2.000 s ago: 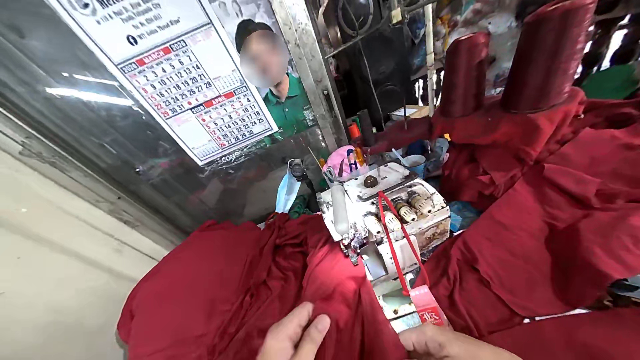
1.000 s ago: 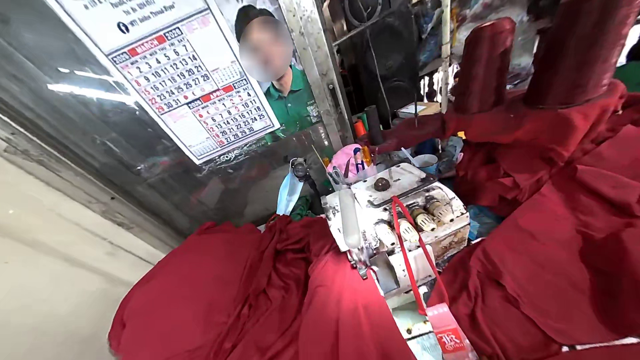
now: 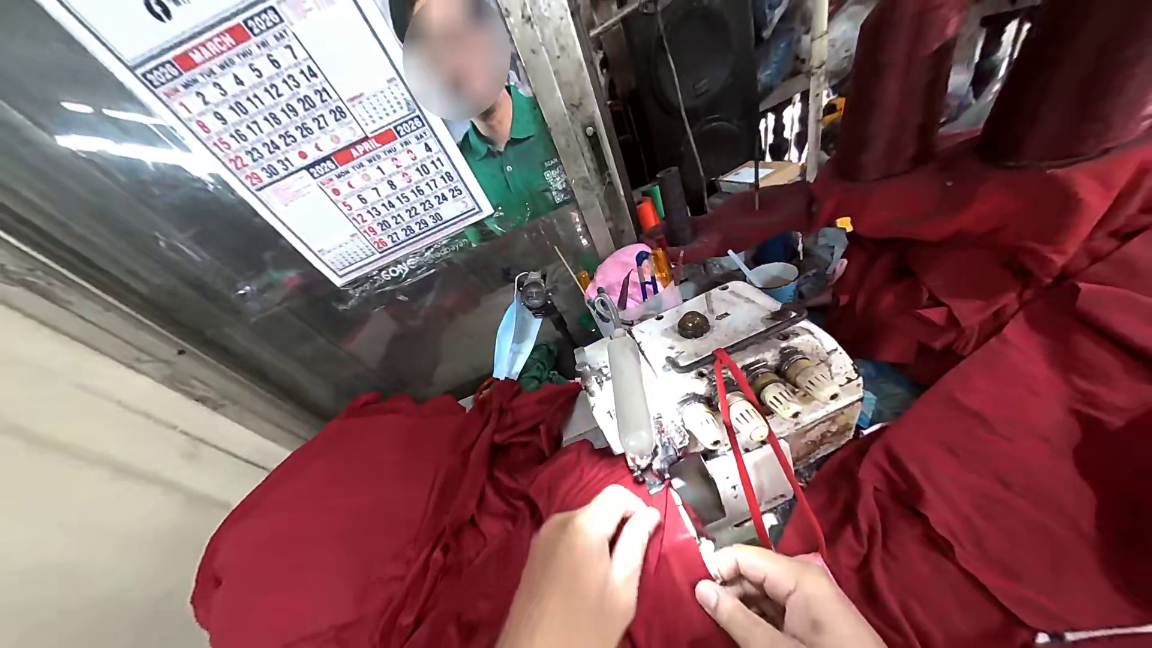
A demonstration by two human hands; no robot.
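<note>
An overlock sewing machine (image 3: 666, 333), white and worn, stands at the centre with several tension dials on its front. Dark red fabric (image 3: 360, 504) lies bunched at its left and runs up to the presser foot area. My left hand (image 3: 585, 567) pinches this cloth just below the foot. Close to the right, my right hand (image 3: 783, 594) holds the fabric's edge between thumb and fingers. A red lanyard (image 3: 742, 468) hangs over the machine's front and drops behind my right hand.
More dark red cloth (image 3: 990, 432) covers the right side. Large dark red thread cones (image 3: 900, 90) stand at the upper right. Behind the machine are a pink container (image 3: 621, 274) and a light blue cup (image 3: 776, 281). A blue face mask (image 3: 516, 337) hangs beside the glass with a calendar (image 3: 297, 117).
Both hands, out of view one second ago, are now on the cloth below the machine's foot. Two seconds ago they showed at the bottom edge, farther from the foot.
</note>
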